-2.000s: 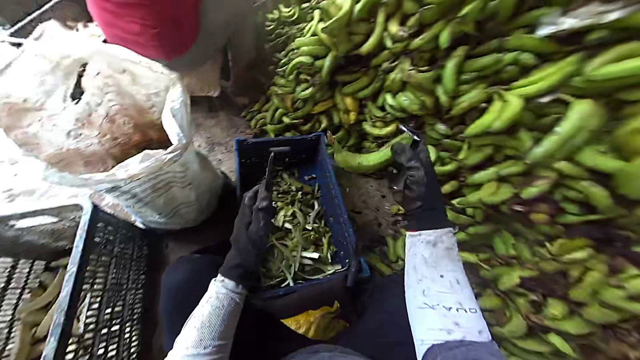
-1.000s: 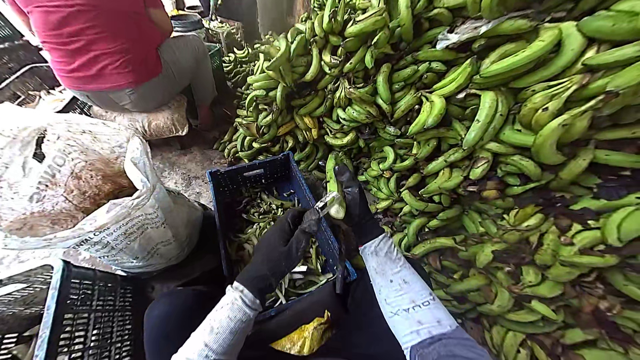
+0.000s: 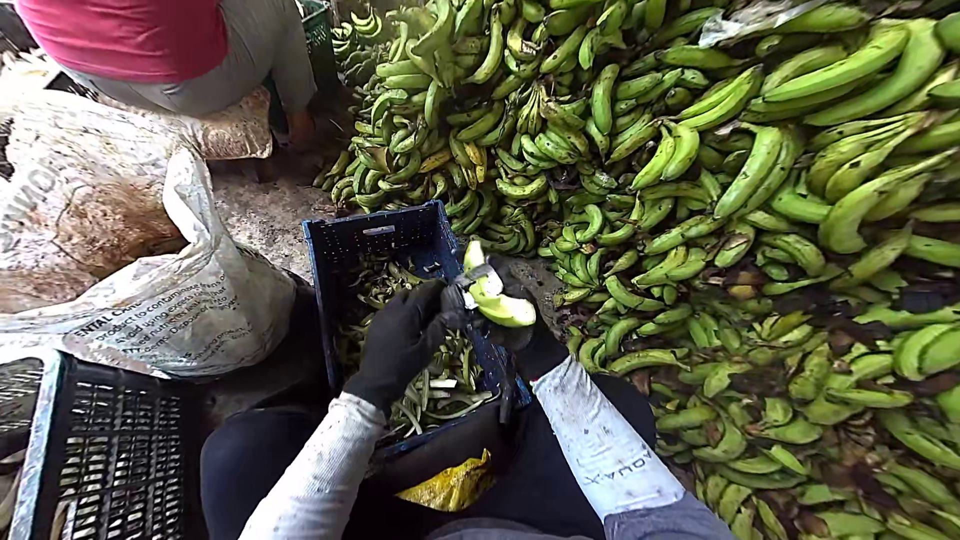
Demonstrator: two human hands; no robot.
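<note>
My left hand [image 3: 405, 334], in a dark glove, grips a small bladed tool [image 3: 471, 279], blurred and partly hidden by the fingers, against a green plantain. My right hand [image 3: 525, 315], also gloved, holds the plantain [image 3: 506, 309] from the right side; pale flesh shows on it where peel is off. Both hands meet above the right side of a blue plastic crate [image 3: 322, 300]. Strips of green peel [image 3: 435, 397] lie inside the crate.
A large heap of green plantains [image 3: 637, 150] fills the right and back. White woven sacks [image 3: 225, 315] and a black plastic crate [image 3: 120, 442] stand at left. A seated person [image 3: 150, 45] in a red shirt is at back left. Yellow material [image 3: 450, 484] lies near my lap.
Two seconds ago my hands were apart; since then they have come together at the plantain. More pale flesh shows on the plantain than one second ago.
</note>
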